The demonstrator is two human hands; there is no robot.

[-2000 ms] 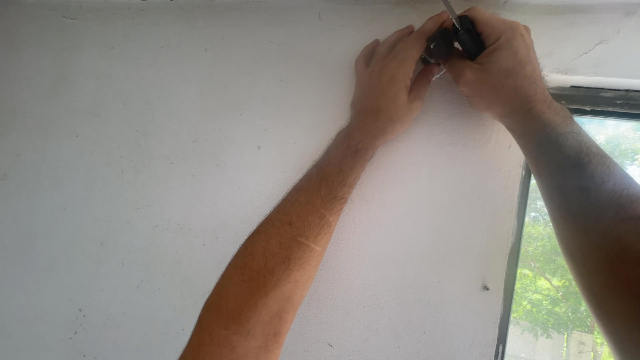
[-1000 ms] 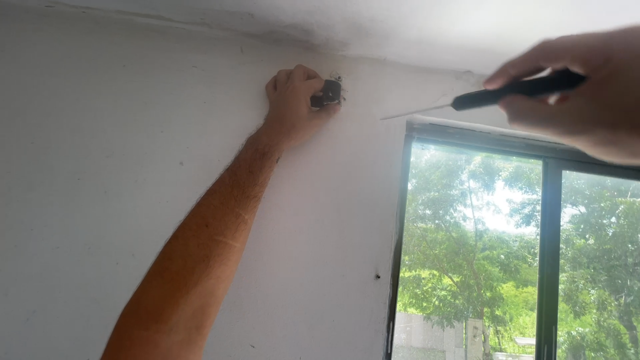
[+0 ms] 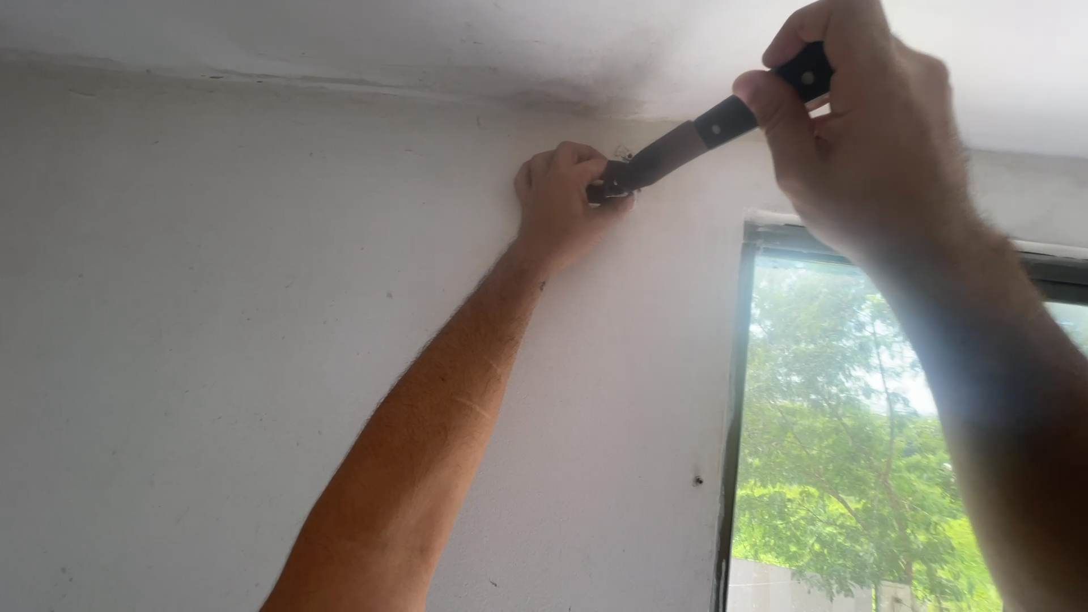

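Note:
My left hand (image 3: 561, 191) is raised against the white wall near the ceiling, its fingers around a small black fitting (image 3: 608, 185) whose exact kind I cannot tell. At upper right, my right hand (image 3: 867, 127) grips a knife-like tool (image 3: 727, 121) by its black, riveted handle. The tool's dark, blurred front part slants down left and overlaps the fitting; whether they touch is unclear. Thin wires or strands (image 3: 625, 154) show on the wall just above the fitting.
A dark-framed window (image 3: 738, 408) lies below and right of the fitting, partly behind my right forearm. The ceiling (image 3: 382, 42) runs close above both hands. A small dark hole or plug (image 3: 698, 481) marks the wall left of the window frame.
My right hand was at the fitting, moved away to the right with the tool, and has brought the tool back over the fitting. My left hand stays at the fitting. The view has shifted.

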